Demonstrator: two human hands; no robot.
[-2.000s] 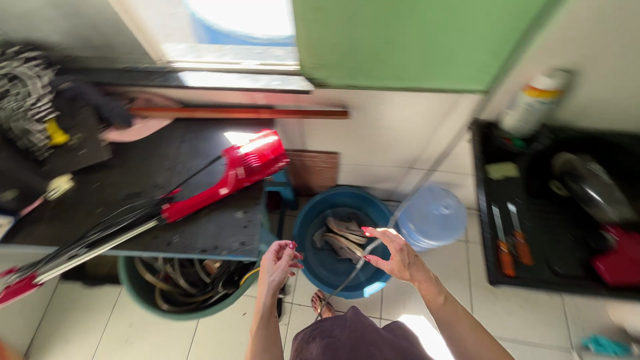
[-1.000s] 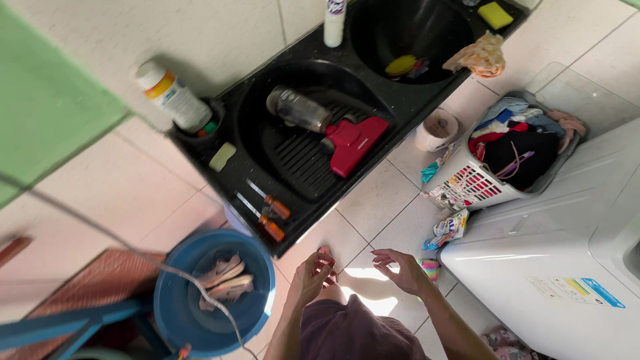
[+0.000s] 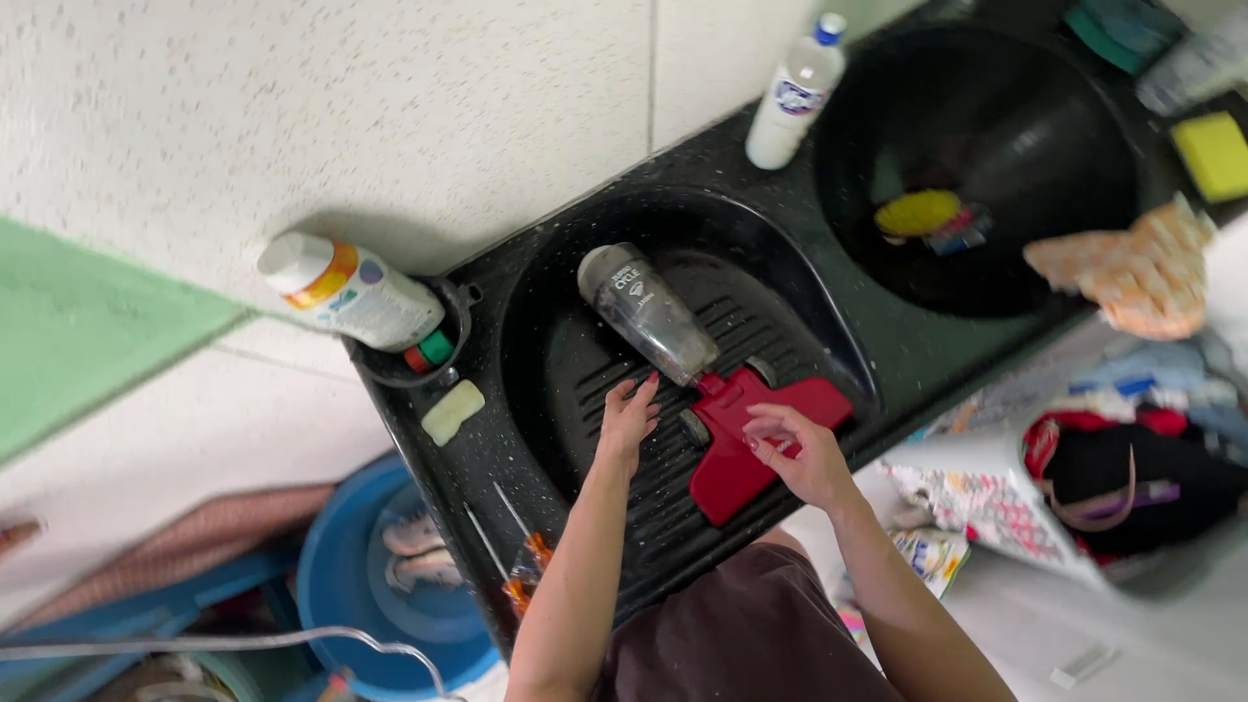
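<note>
My left hand [image 3: 629, 421] is over the ribbed part of a black laundry sink [image 3: 546, 244], fingers apart, just below a clear plastic vacuum dust canister [image 3: 645, 310]. The canister lies tilted in the shallow basin, its lower end by a red vacuum floor head [image 3: 726, 478] with grey wheels. Above the right part of the floor head is my right hand [image 3: 799, 453], fingers curled loosely, holding nothing; whether it touches the plastic I cannot tell. Two screwdrivers with orange handles [image 3: 537, 551] lie at the sink's left edge, partly behind my left forearm.
A large white bottle [image 3: 375, 297] stands in a black holder, near a soap bar [image 3: 452, 411]. Another bottle [image 3: 795, 93] stands behind the basins. The round basin [image 3: 985, 117] holds a yellow brush or sponge. Below are a blue tub [image 3: 331, 575] with shoes and a laundry basket [image 3: 1033, 487].
The view has swung from the bench to the sink and come closer. My hands, over the floor in the earlier frames, are now over the shallow basin near the canister and floor head.
</note>
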